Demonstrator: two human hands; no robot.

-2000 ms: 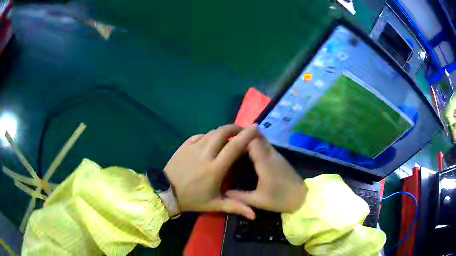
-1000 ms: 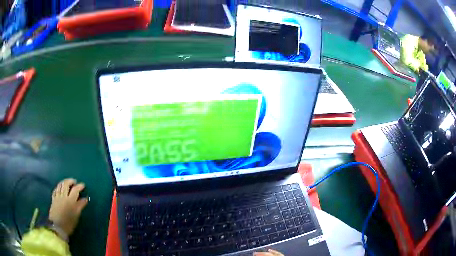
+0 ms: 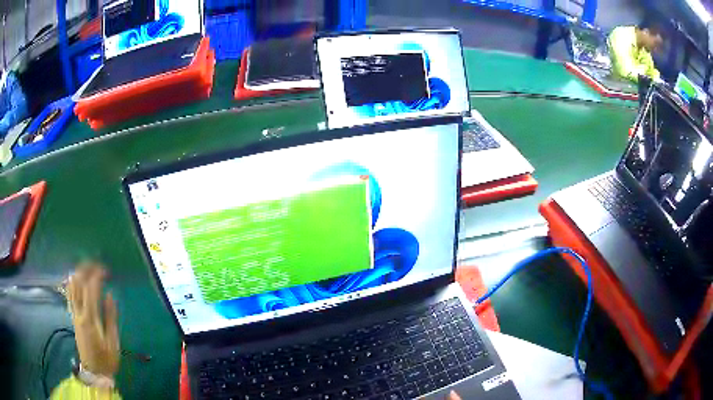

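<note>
An open laptop (image 3: pixel 336 351) stands before me on a red foam tray (image 3: pixel 477 295). Its screen shows a green pass window (image 3: pixel 277 238) with large letters "PASS" over blue swirl wallpaper. A blue network cable (image 3: pixel 575 254) meets the laptop's right side. My left hand (image 3: pixel 94 316) is blurred, raised over the bench left of the laptop, fingers spread, holding nothing visible. A black cable (image 3: pixel 48 348) lies beside it. Only a fingertip of my right hand (image 3: pixel 453 395) shows at the bottom edge, by the palm rest; the rest is cut off.
A second open laptop (image 3: pixel 391 78) with a black test window stands behind. Another open laptop (image 3: pixel 637 226) with a dark screen is on a red tray at right. An open laptop sits on stacked red trays (image 3: pixel 148 94) at back left. A person in yellow (image 3: pixel 632 53) is at back right.
My hands, together over the keyboard at first, are apart. My left hand has risen slightly with fingers spread since one second ago. The view has swung to face the screen.
</note>
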